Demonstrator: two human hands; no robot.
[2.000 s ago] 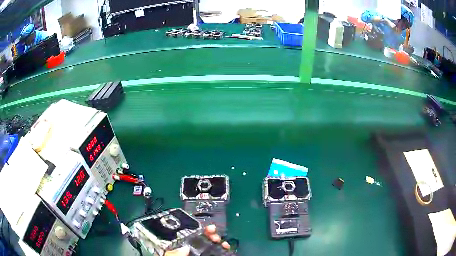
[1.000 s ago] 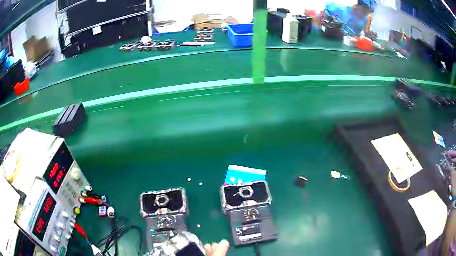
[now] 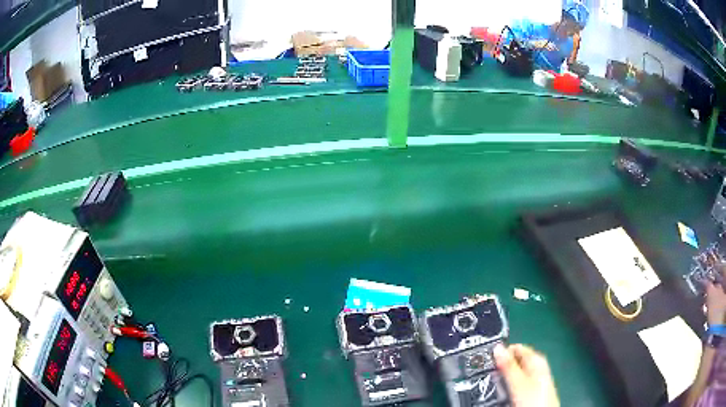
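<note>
Three dark rugged device units with pale rims and rings near the top are on the green mat: a left unit (image 3: 247,337), a middle unit (image 3: 379,327) and a right unit (image 3: 465,324). My right hand (image 3: 529,377) holds the right unit by its lower right edge; the hand is cut off by the bottom of the picture. The right unit is close beside the middle one, slightly tilted. A blue and white card (image 3: 377,294) lies partly under the top of the middle unit. My left hand is not in view.
White power supplies (image 3: 49,266) with red and black leads (image 3: 179,385) are at left. Black blocks (image 3: 101,198) stand behind them. A black tray (image 3: 557,238) at right bears papers and a tape ring (image 3: 623,303). Another person's arm (image 3: 711,338) is at the right edge.
The right unit, held at lower left two seconds ago, has moved right to beside the middle unit. The small dark card seen there earlier is out of sight. The view has turned right.
</note>
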